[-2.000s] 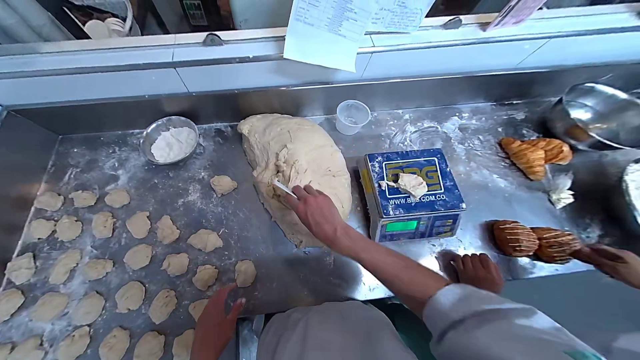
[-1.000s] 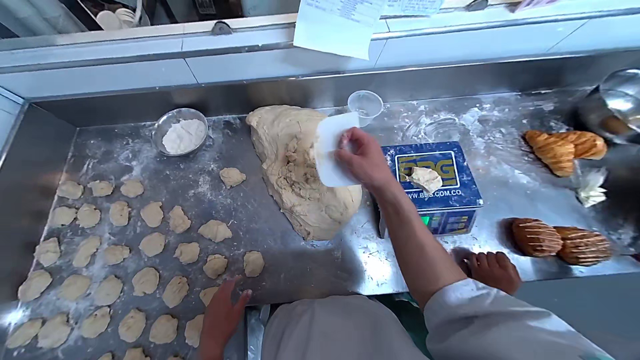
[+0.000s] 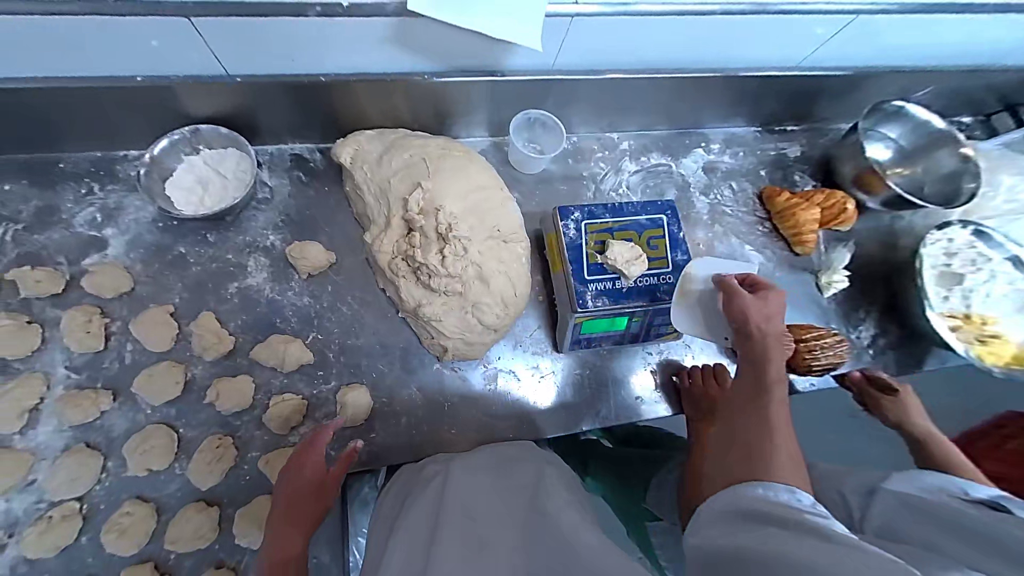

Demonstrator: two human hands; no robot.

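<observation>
My right hand (image 3: 752,312) grips a white plastic dough scraper (image 3: 706,300) just right of a blue digital scale (image 3: 616,292). A small piece of dough (image 3: 625,260) lies on top of the scale. Left of the scale sits a large mound of dough (image 3: 448,256), its middle rough and torn. My left hand (image 3: 310,480), fingers apart and holding nothing, is at the front edge near a small dough piece (image 3: 354,404). Several rows of dough pieces (image 3: 150,450) cover the left of the steel table. One more piece (image 3: 310,258) lies apart, nearer the mound.
A metal bowl of flour (image 3: 200,172) and a clear plastic cup (image 3: 537,141) stand at the back. At right are croissants (image 3: 808,216), glazed bread (image 3: 818,350), a steel bowl (image 3: 920,156) and a large bowl (image 3: 972,296). Another person's hands (image 3: 704,392) are close beside my right arm.
My right hand has moved with the scraper from the dough mound, over to the right side of the scale. The view has shifted.
</observation>
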